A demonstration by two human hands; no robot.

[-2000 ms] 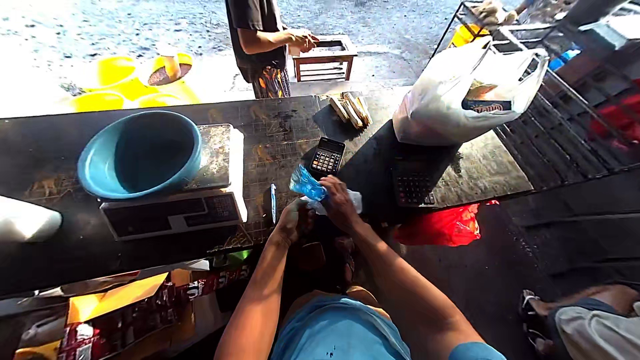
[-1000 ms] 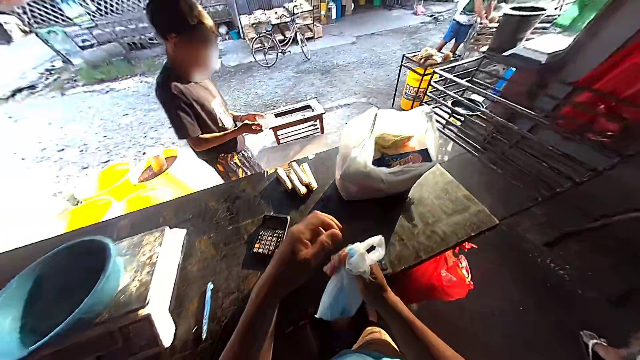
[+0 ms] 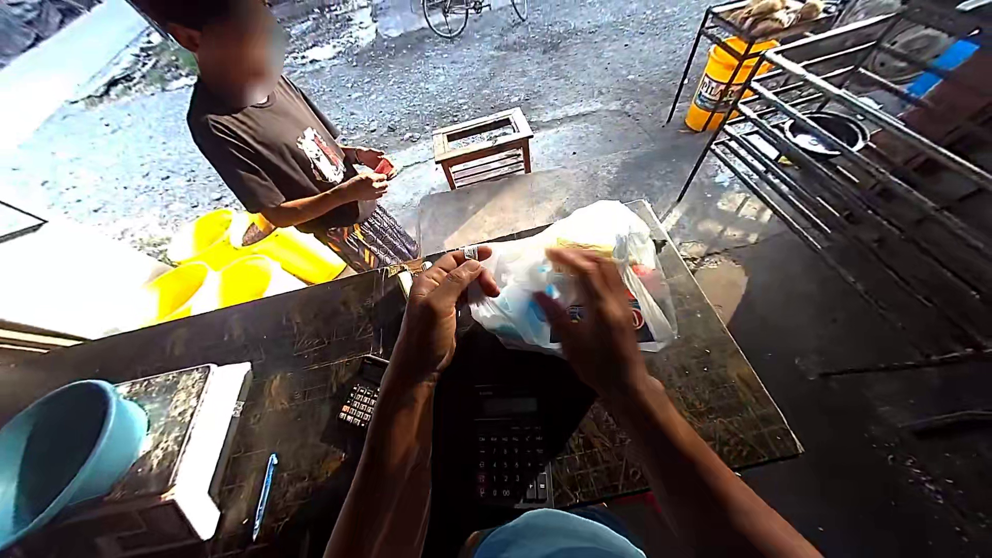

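Observation:
My left hand [image 3: 446, 306] pinches the edge of a white plastic bag [image 3: 504, 302] between thumb and fingers, at the far side of the dark wooden counter [image 3: 294, 387]. Blurred by motion, my right hand [image 3: 593, 318] is over the same bag with its fingers apart; whether it touches the bag cannot be told. Inside the bag a light-blue bundle, something yellow and a dark printed packet show through. A large calculator [image 3: 511, 457] lies in shadow between my forearms. Left of it is a smaller calculator [image 3: 360, 395], partly behind my left forearm.
A blue basin [image 3: 62, 457] rests on a scale [image 3: 170, 457] at the left, near a blue pen [image 3: 265, 496]. Across the counter stands a person [image 3: 271, 155] beside yellow containers [image 3: 256, 263]. A small wooden stand [image 3: 484, 147] and a metal rack [image 3: 845, 178] are beyond.
Both hands have moved forward to the large white bag. The light-blue bundle, in my right hand a second ago, now shows in that bag. The view has shifted.

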